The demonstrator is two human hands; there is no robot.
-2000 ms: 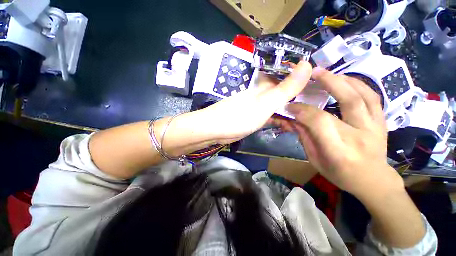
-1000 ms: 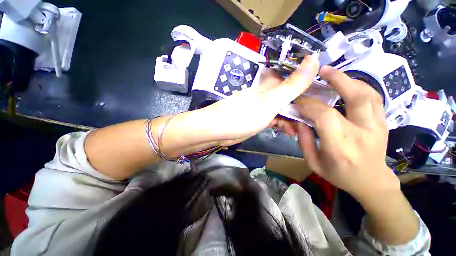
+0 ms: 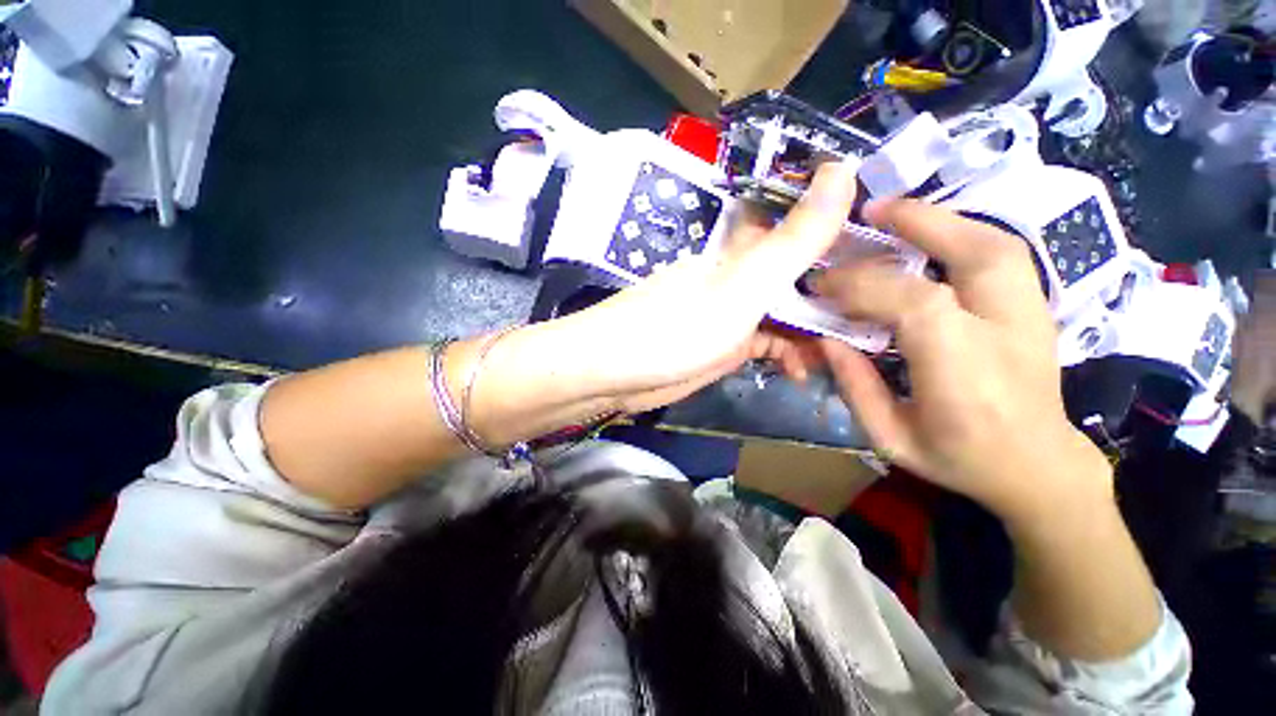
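Note:
A white camera housing (image 3: 585,196) with a checkered LED panel (image 3: 661,221) lies in front of me. A red part (image 3: 694,137) sits on its top edge. The loose lens module (image 3: 794,137) is tilted at the housing's right end, its back side with circuitry showing. My left hand (image 3: 700,301) lies across the housing, its thumb against the module. A small white cover (image 3: 856,287) is between my hands. My right hand (image 3: 980,357) grips the cover from the right, fingers partly inside it. The left fingers beneath are mostly hidden.
A cardboard tray (image 3: 728,39) is at the back. More part-built white cameras stand at right (image 3: 1085,252) and at far left (image 3: 87,98). A yellow strip (image 3: 912,77) lies among parts at the back right. The bench's front edge (image 3: 154,353) runs below. Red stools (image 3: 56,602) are under it.
The view has shifted slightly. My right fingers have moved a little on the white cover, which shows more of its inside. Both hands stay at the same work.

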